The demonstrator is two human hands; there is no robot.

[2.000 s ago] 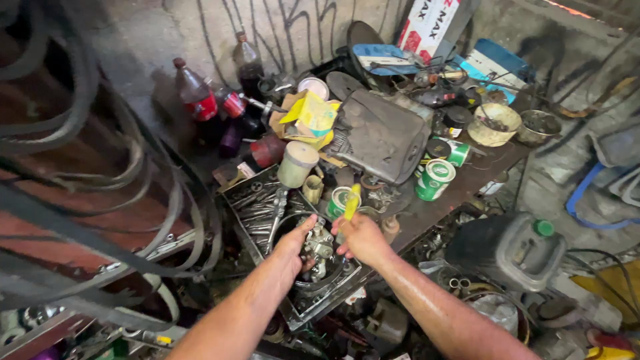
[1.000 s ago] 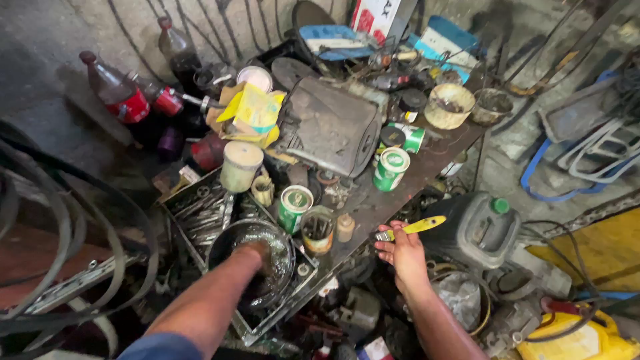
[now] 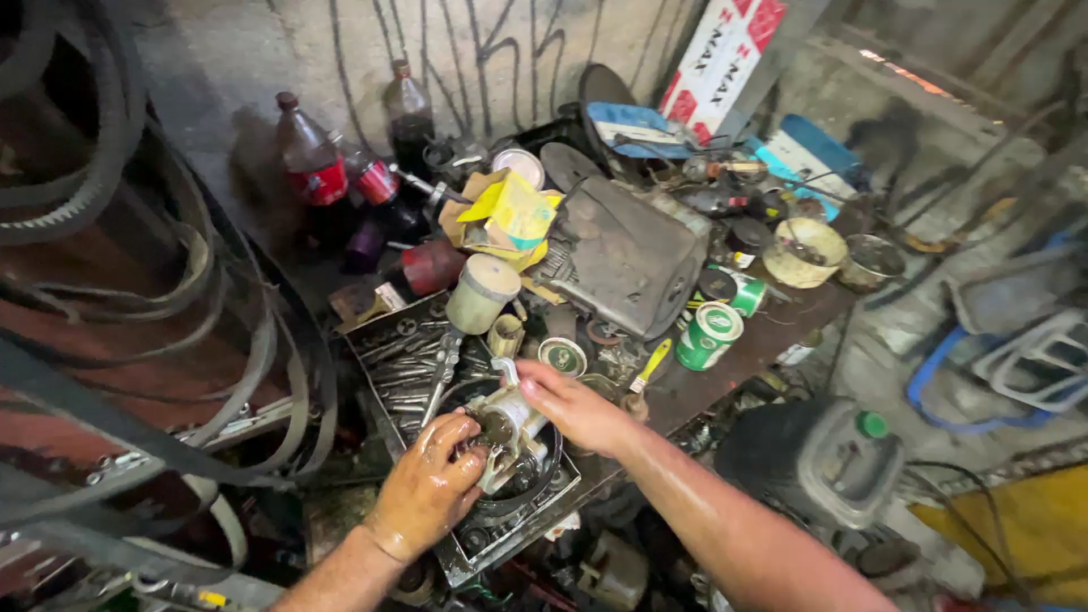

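A wet cast metal housing (image 3: 503,429) is held over a round black basin (image 3: 551,463) of dark liquid. My left hand (image 3: 438,476), shiny with liquid, grips its left side. My right hand (image 3: 574,408) closes on its upper right side, by a small metal lever (image 3: 507,371). The basin rests in a metal tray (image 3: 476,565) of sockets and wrenches; a chrome ratchet-like tool (image 3: 442,378) lies just left of the housing. A yellow-handled paintbrush (image 3: 651,365) lies bristles down near a small container, right of my right hand. A green and white can (image 3: 710,336) stands beyond it.
Behind the tray are a beige canister (image 3: 483,294), a torn yellow box (image 3: 510,217) and a dirty grey case (image 3: 629,251). Dark bottles (image 3: 313,170) stand by the wall. Black belts (image 3: 280,365) hang at left. A dark jerrycan (image 3: 816,463) stands at right.
One second ago my left hand was down in the basin and my right hand held the paintbrush. Now the brush lies on the bench and both hands are on the housing above the basin.
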